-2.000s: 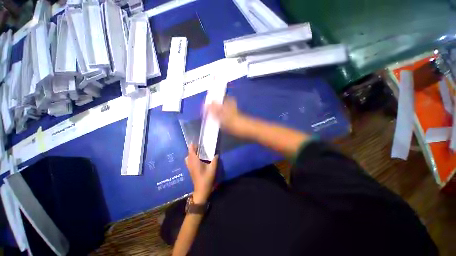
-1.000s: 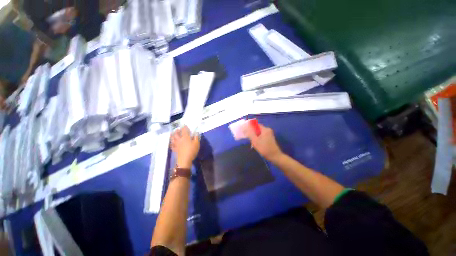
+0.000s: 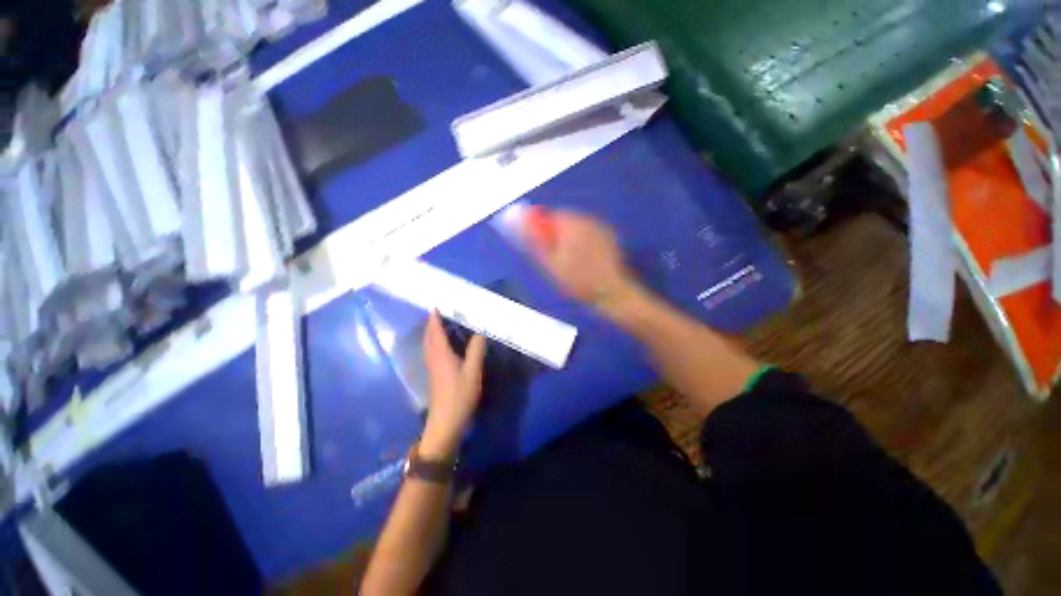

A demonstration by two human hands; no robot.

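A long white box part (image 3: 483,311) lies slanted above the blue table cover (image 3: 337,431). My left hand (image 3: 454,373) holds it from below near its middle, with thumb and fingers at its near edge. My right hand (image 3: 582,259) is blurred, up and to the right of the part and apart from it. It grips a small red tool (image 3: 539,227) with a whitish end; the fist hides most of the tool.
A large heap of box parts (image 3: 128,186) is at the far left. One box part (image 3: 280,384) lies left of my left hand. Crossed parts (image 3: 564,99) lie near the green surface (image 3: 768,70). A black box (image 3: 163,524) is near left, an orange tray (image 3: 989,210) at right.
My left hand has taken the box part from beside the heap and brought it nearer, turned slantwise. One part from the crossed group at right is no longer there. The view has shifted.
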